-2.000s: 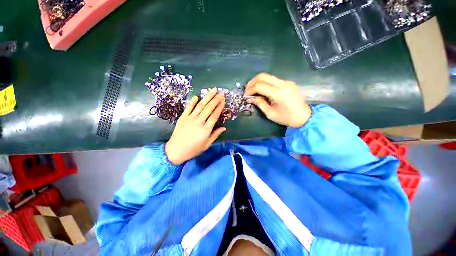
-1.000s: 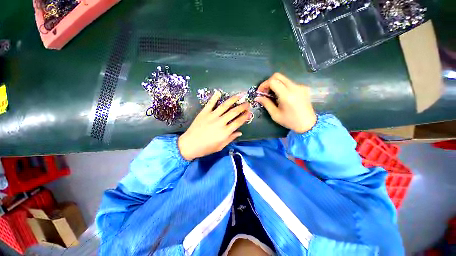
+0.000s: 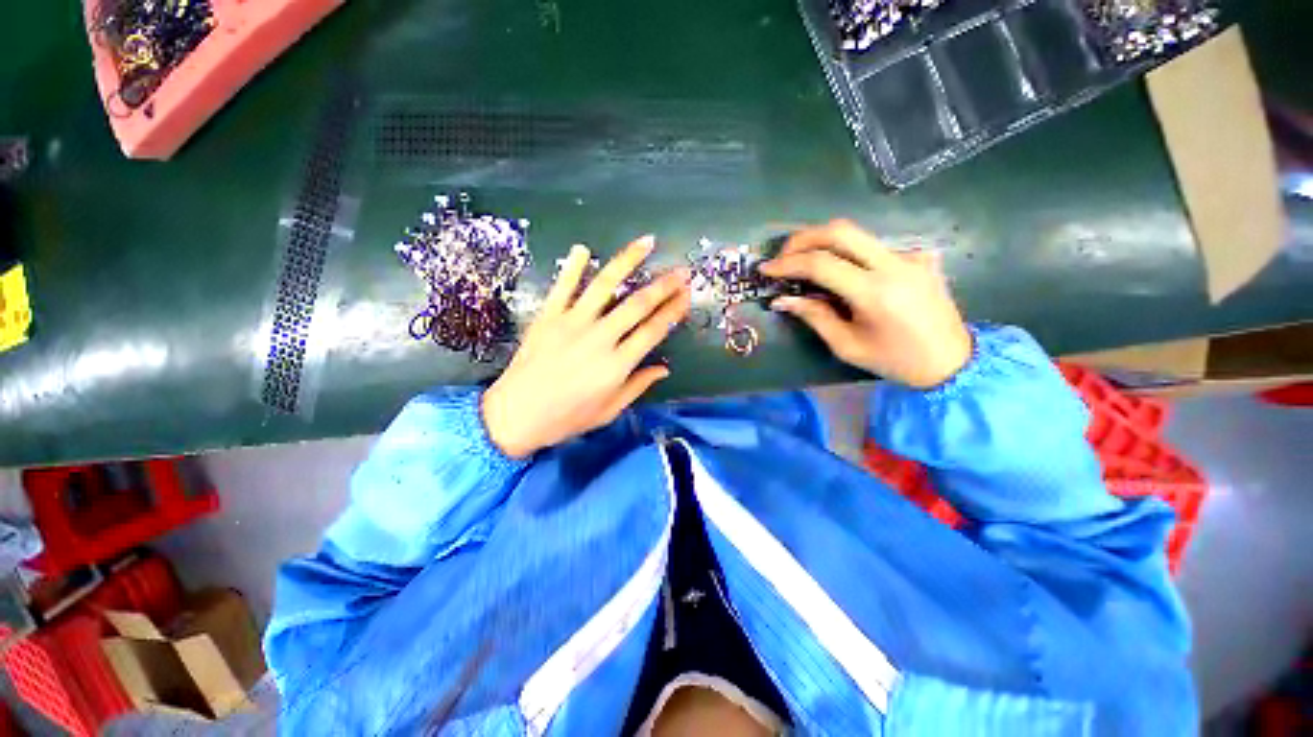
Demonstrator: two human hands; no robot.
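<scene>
A pile of flex circuits (image 3: 468, 274) with silvery ends and dark rings lies on the green mat, left of my left hand. My left hand (image 3: 583, 353) rests palm down with fingers spread over a second small cluster, partly hidden under the fingers. A loose cluster of the same parts (image 3: 724, 271) lies between my hands, with a coppery ring end below it. My right hand (image 3: 881, 305) pinches dark ends of parts at this cluster's right side; its fingertips partly hide them.
A pink tray (image 3: 231, 65) holds parts at upper left. Strips of tiny black dots (image 3: 300, 295) lie on the mat (image 3: 677, 180). A blister tray (image 3: 922, 108) with parts and a cardboard sheet (image 3: 1221, 166) are at right. A yellow label (image 3: 12, 305) is at the left edge.
My right hand has moved right, away from my left hand, and the cluster between them shows more. My left hand first moved right, then back left. The view has shifted slightly.
</scene>
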